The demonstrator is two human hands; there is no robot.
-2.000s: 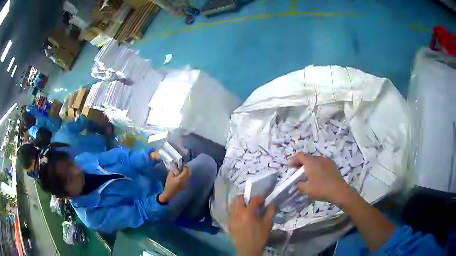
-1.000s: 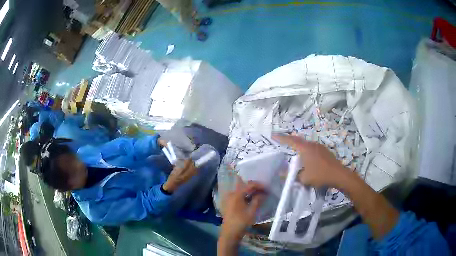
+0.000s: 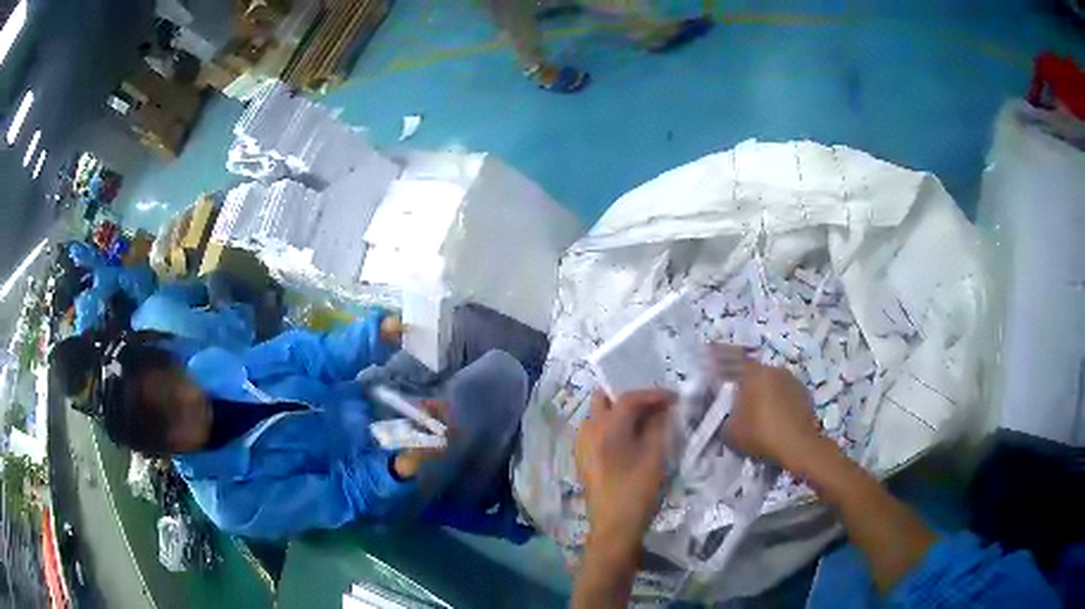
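Note:
A white insert sheet, or a small stack of them, is tilted over the open woven sack. My left hand grips its lower edge. My right hand is beside it to the right, its fingers blurred at white pieces; whether it grips one cannot be told. A blurred white frame-like piece shows below my right hand. The woven sack has a rolled rim and holds many small white slugs.
A seated person in blue holds white pieces at the left. Behind are a wrapped white block and white stacks. A green bench lies lower left, another wrapped block at right. A walking person's feet show at the top.
The frame with open slots seen a second ago is now lower and blurred. My left hand has closed on the white sheet, now tilted higher. A person's feet have come further into view.

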